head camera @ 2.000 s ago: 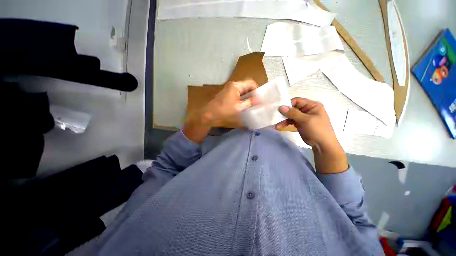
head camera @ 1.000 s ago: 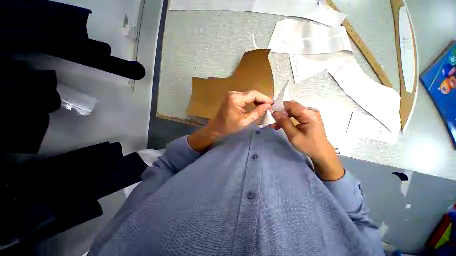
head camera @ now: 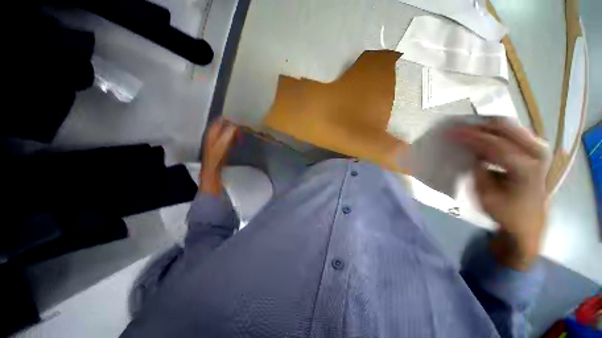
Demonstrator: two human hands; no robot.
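Note:
My right hand [head camera: 511,165] is blurred over the right part of the table and holds a small white paper piece [head camera: 439,155], also blurred. My left hand [head camera: 221,142] is at the table's left front edge; its fingers are small and blurred, and nothing clear shows in it. A brown kraft card piece [head camera: 343,99] lies flat in front of me, its right end near the held paper. White pattern pieces [head camera: 452,46] lie beyond it, some partly hidden by my right hand.
Dark fabric rolls [head camera: 86,191] and a clear plastic packet [head camera: 117,80] are at the left. A narrow brown strip [head camera: 525,86] and a curved card edge [head camera: 561,132] lie at the right, with a blue book [head camera: 594,178] beyond. A white rim [head camera: 257,191] shows below the table edge.
My hands have moved apart: the left one went left to the table edge, the right one went right with the white paper. The view has shifted and tilted.

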